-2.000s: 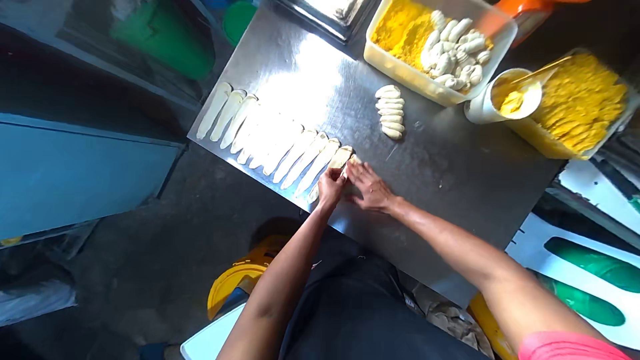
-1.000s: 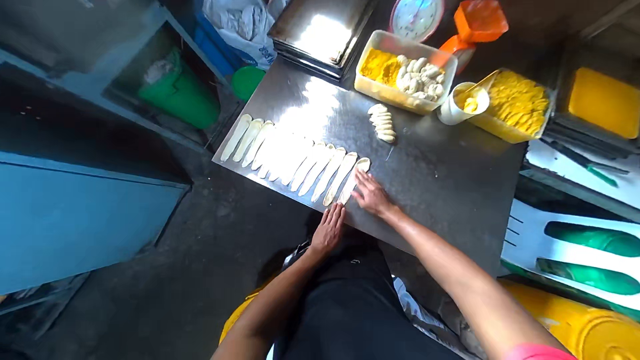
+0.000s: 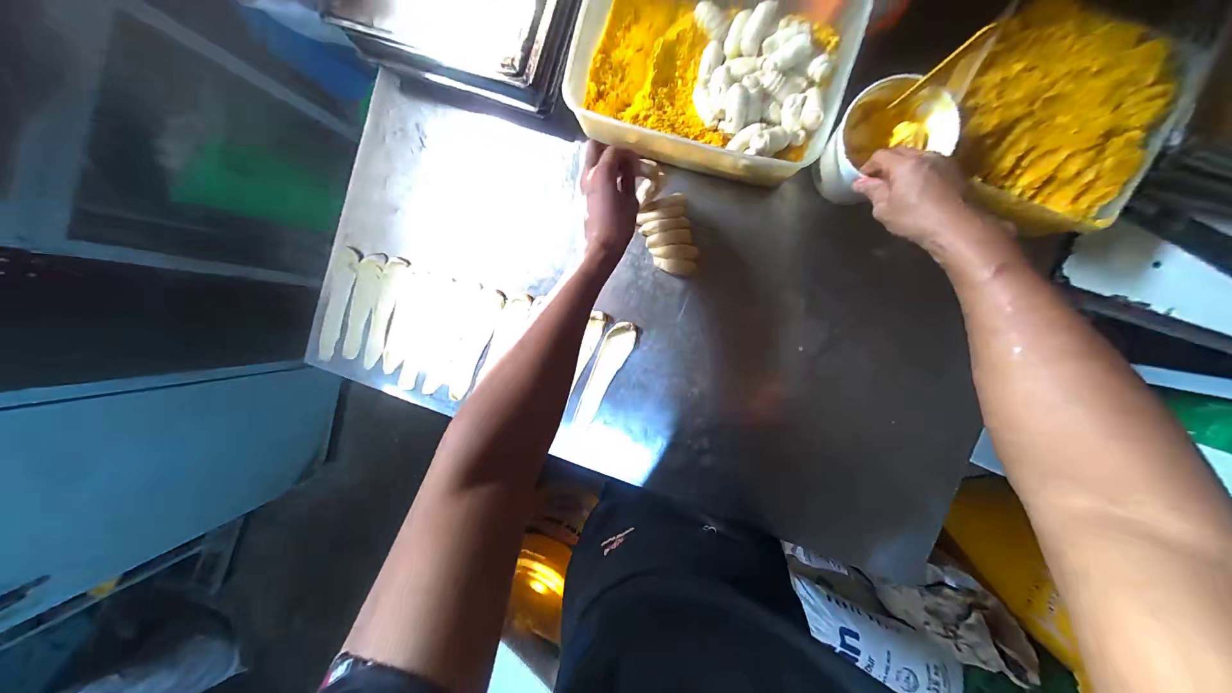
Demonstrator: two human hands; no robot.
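Observation:
My left hand [image 3: 612, 192] is at the top end of a short row of rolled dough pieces [image 3: 669, 236], its fingers around the end piece, just below a plastic tub [image 3: 674, 152] of yellow crumbly filling and white dough rolls. At the near rim of a white cup [image 3: 835, 173] is my right hand [image 3: 914, 192]; its fingertips are at the rim, and their hold is unclear. The cup holds a yellow soft substance and a utensil [image 3: 948, 63]. Flattened dough strips [image 3: 604, 371] lie side by side along the near left of the steel table [image 3: 818, 385], partly behind my left forearm.
A second tub [image 3: 1068, 115] of yellow filling stands right of the cup. Dark metal trays [image 3: 452, 67] are stacked at the table's back left. Below the near edge are a printed sack [image 3: 866, 626] and a yellow container [image 3: 539, 577].
Both hands have left the dough strips at the near edge. The left has moved up to the rolled pieces, the right to the white cup. The view has shifted closer.

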